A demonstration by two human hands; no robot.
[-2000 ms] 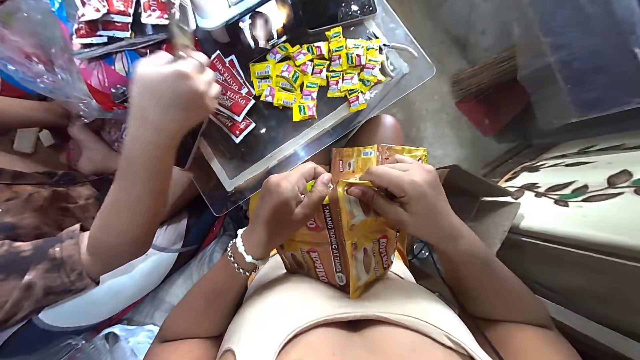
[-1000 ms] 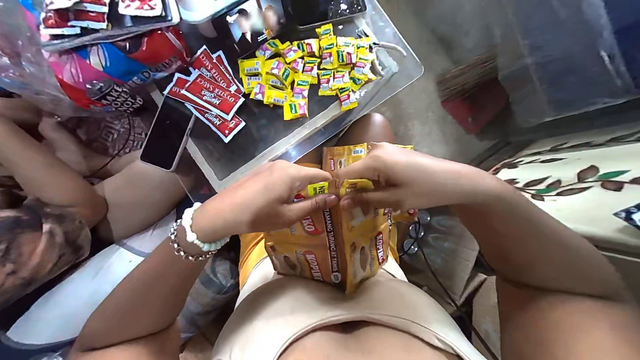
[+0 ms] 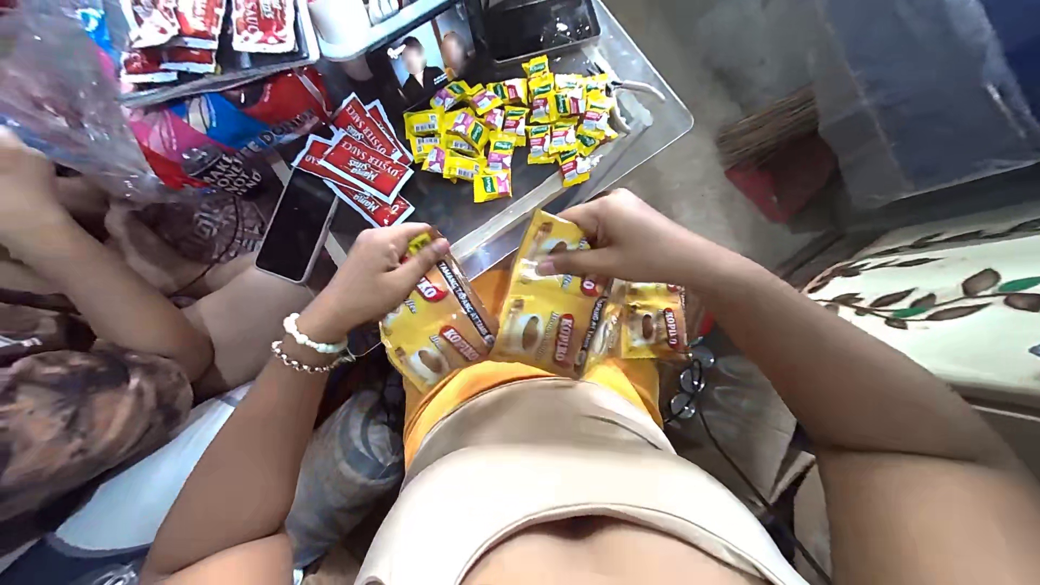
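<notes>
My left hand (image 3: 394,272), with two beaded bracelets at its wrist, pinches the upper edge of a yellow-brown Kopiko coffee sachet piece (image 3: 443,325); a small bit of bright yellow wrapper shows under its fingers. My right hand (image 3: 609,244) grips the top of another piece of Kopiko sachets (image 3: 536,325). The two pieces stand apart at the top and meet or overlap low down, over my lap. More Kopiko sachets (image 3: 652,321) lie on my lap to the right, partly hidden by my right forearm.
On a clear-edged table (image 3: 666,122) lie small yellow packets (image 3: 504,126) and red oyster sauce sachets (image 3: 366,162). A smartphone (image 3: 298,223) lies left of them. A tray (image 3: 305,49) holds red sachets. Another person's arm (image 3: 97,252) is at left. A cable (image 3: 731,455) hangs at right.
My hands were close together on the sachets and have moved apart, each with its own piece. The other person's raised hand moved down and left.
</notes>
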